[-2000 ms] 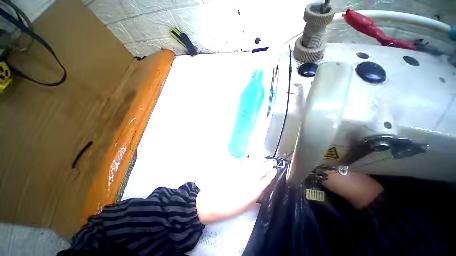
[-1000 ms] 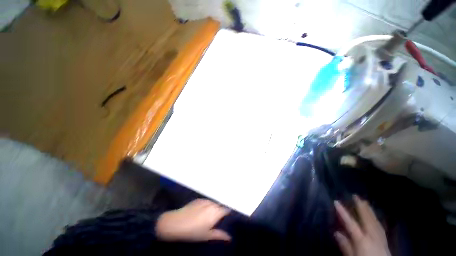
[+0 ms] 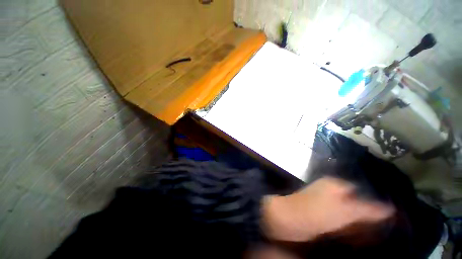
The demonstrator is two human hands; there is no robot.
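Observation:
The dark garment hangs from the needle area of the white sewing machine and covers the lap at the lower right. My left hand, in a striped dark sleeve, is blurred and reaches across in front of the garment, just past the table's near corner. Its fingers cannot be made out, nor whether it holds cloth. A blurred patch of skin shows at the bottom edge below it. I cannot tell whether this is my right hand; no clear right hand shows.
The bright white table top lies left of the machine. Cardboard with an orange taped edge adjoins it and carries a dark strip. A dark-handled screwdriver stands above the machine. Blue material shows under the table.
The view has swung left and back, so machine and table look smaller and farther. My left hand has moved right, from the table's near edge to over the garment. My right hand is no longer clearly seen.

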